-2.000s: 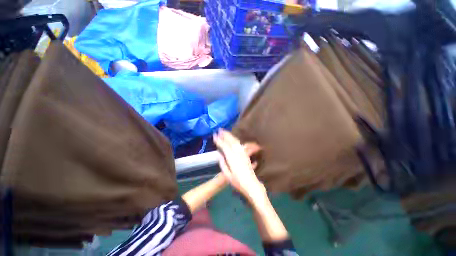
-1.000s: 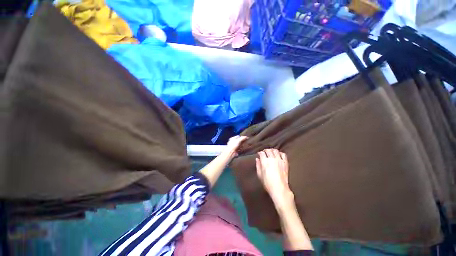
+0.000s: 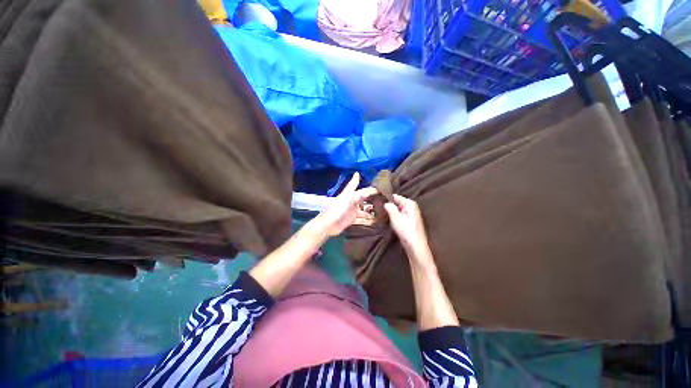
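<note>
A brown garment panel (image 3: 530,227) hangs from black clip hangers (image 3: 598,53) on the right, with more brown panels behind it. Its near left edge is bunched and folded. My right hand (image 3: 405,220) pinches the bunched cloth between thumb and fingers. My left hand (image 3: 351,208) is just left of it at the same bunch, thumb raised and fingers curled at the cloth; whether its fingertips grip the cloth is unclear. No needle or thread can be made out.
Another row of brown panels (image 3: 144,129) hangs close on the left. Behind are blue plastic bags (image 3: 303,83), a whitish bin (image 3: 424,98), a pink bundle (image 3: 364,23) and a blue crate (image 3: 492,45). The floor (image 3: 151,303) is green.
Both hands have come together at the panel's left edge, which is now bunched up. My right hand has left the flat face of the panel. The left panels sit further into view.
</note>
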